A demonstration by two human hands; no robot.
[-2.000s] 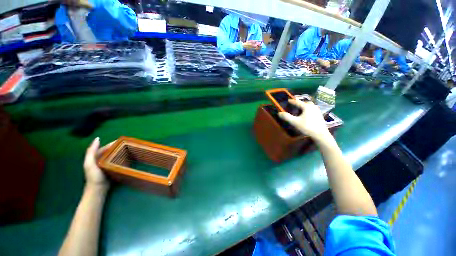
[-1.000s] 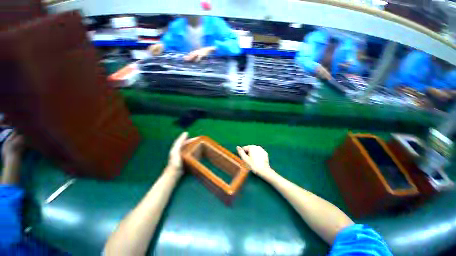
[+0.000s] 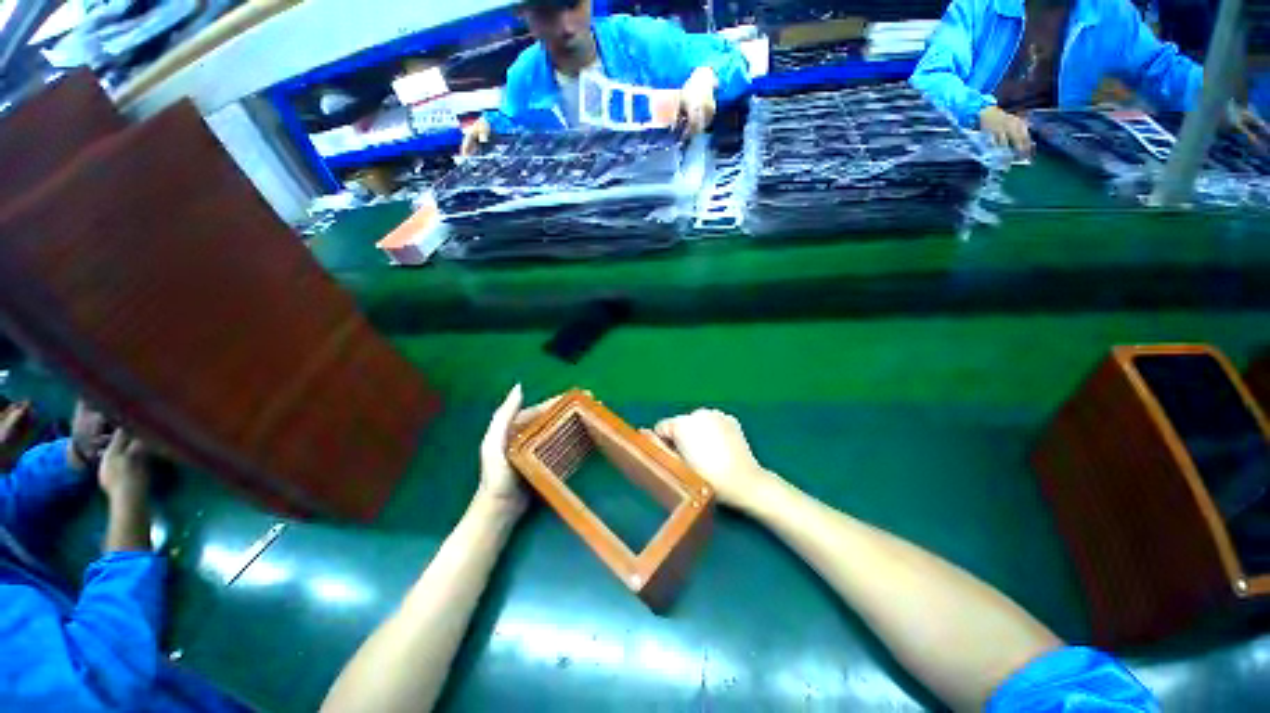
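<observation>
An orange-brown stack of frame jigs (image 3: 613, 488) is on the green bench in front of me, its centre open and its inner walls ribbed. My left hand (image 3: 504, 443) grips its left end. My right hand (image 3: 713, 457) is on its upper right side, fingers against the wall. The fingers' far sides are hidden. A filled jig stack (image 3: 1135, 488) stands at the right, its top frame closed by a black panel (image 3: 1214, 432).
A tall reddish-brown jig stack (image 3: 223, 293) leans into view at left. A black pad (image 3: 586, 329) lies beyond my jigs. A thin pale tool (image 3: 256, 552) lies left. Bagged parts trays (image 3: 571, 195) line the far side. People in blue sit across and at left.
My right hand has left the filled stack and come to the open jig stack, which is now between both hands and turned. The view has swung left, showing the tall stack.
</observation>
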